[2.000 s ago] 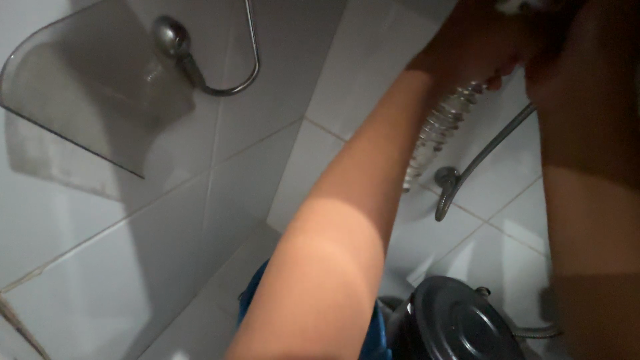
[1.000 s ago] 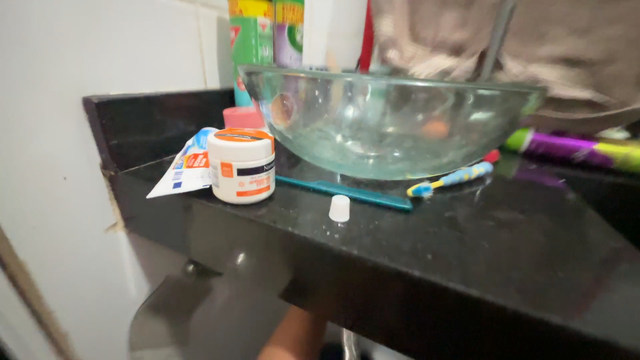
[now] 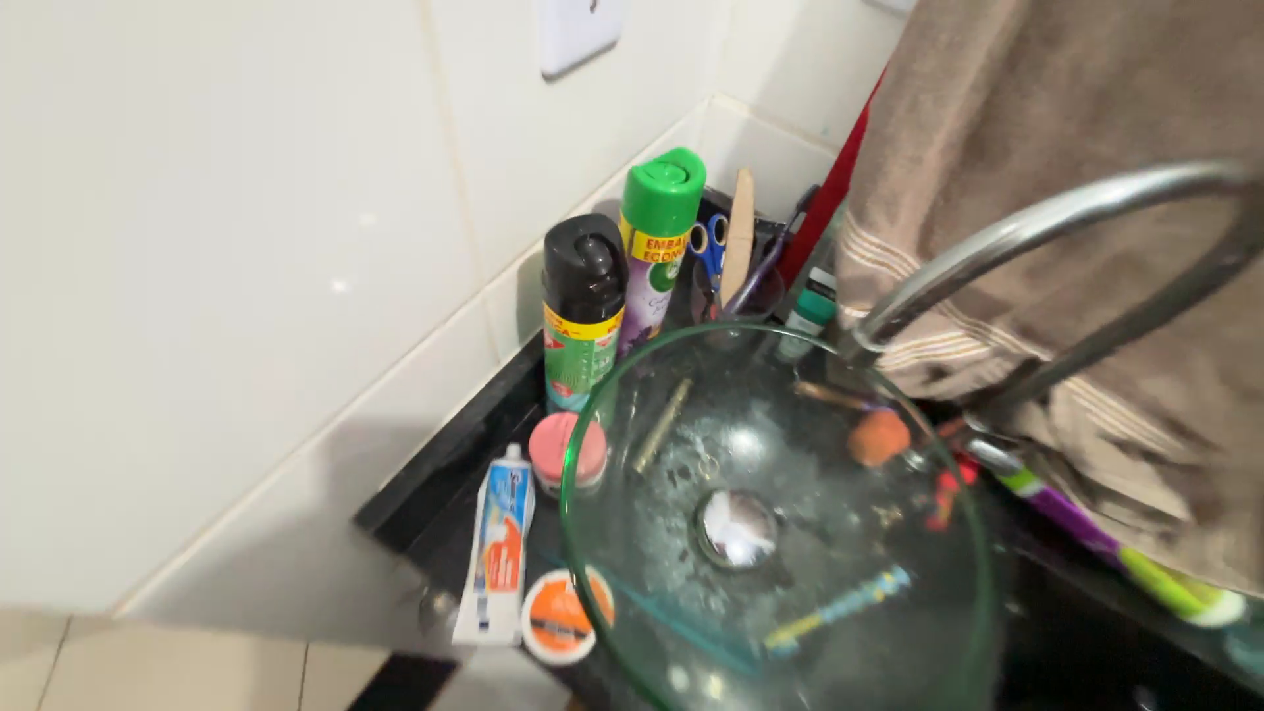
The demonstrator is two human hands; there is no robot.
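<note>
Neither of my hands shows in the head view now. A round glass vessel sink with a metal drain cap stands on a black counter. Through its glass show a blue and yellow toothbrush and a teal strip-like thing. Left of the sink lie a toothpaste tube, an orange-lidded jar and a pink-lidded jar. Behind them stand a black-capped spray can and a green-capped one.
A curved metal faucet arches at the right before a brown towel. A holder with blue-handled scissors stands by the wall corner. A green and purple tube lies at the right. White tiled wall borders the left.
The view has swung from the shower area up to the sink and now looks down into it. The forearms seen two seconds ago, and the part of one below the counter one second ago, are out of view.
</note>
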